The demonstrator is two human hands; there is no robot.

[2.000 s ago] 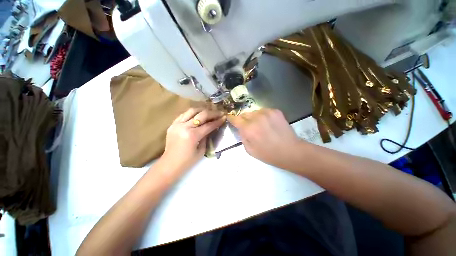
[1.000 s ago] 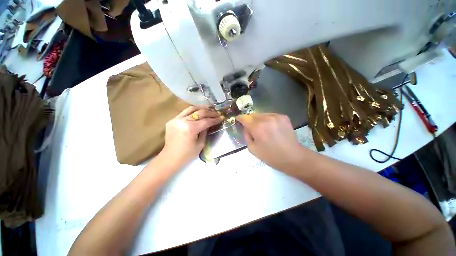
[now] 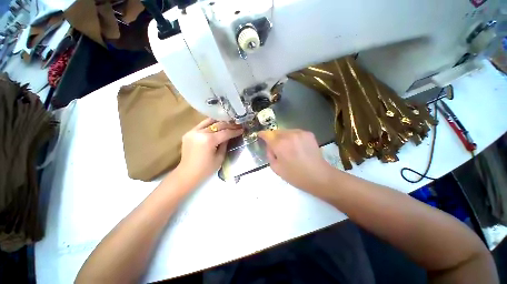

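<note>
The tan-brown bag panel (image 3: pixel 153 127) lies on the white table, its right part running under the sewing machine head (image 3: pixel 186 66). My left hand (image 3: pixel 204 147) rests on the panel's edge beside the presser foot, fingers together and pressing down; a yellow ring is on one finger. My right hand (image 3: pixel 292 155) is closed at the right of the foot, its fingertips at a small gold-coloured piece near the bright light spot. The fingertips hide most of that piece, so I cannot tell exactly how it is held. The metal needle plate (image 3: pixel 244 161) shows between my hands.
A zipper bundle (image 3: pixel 369 116) fans out under the machine arm. A red and black tool (image 3: pixel 458 130) and a black cord (image 3: pixel 418 178) lie at the right. A stack of dark brown panels (image 3: pixel 21 166) is at the left edge. Scrap pieces (image 3: pixel 92 21) lie upper left.
The view has shifted, so the zipper bundle and tool appear further left and the machine head lower. Both hands stay by the presser foot, with little visible change to the panel.
</note>
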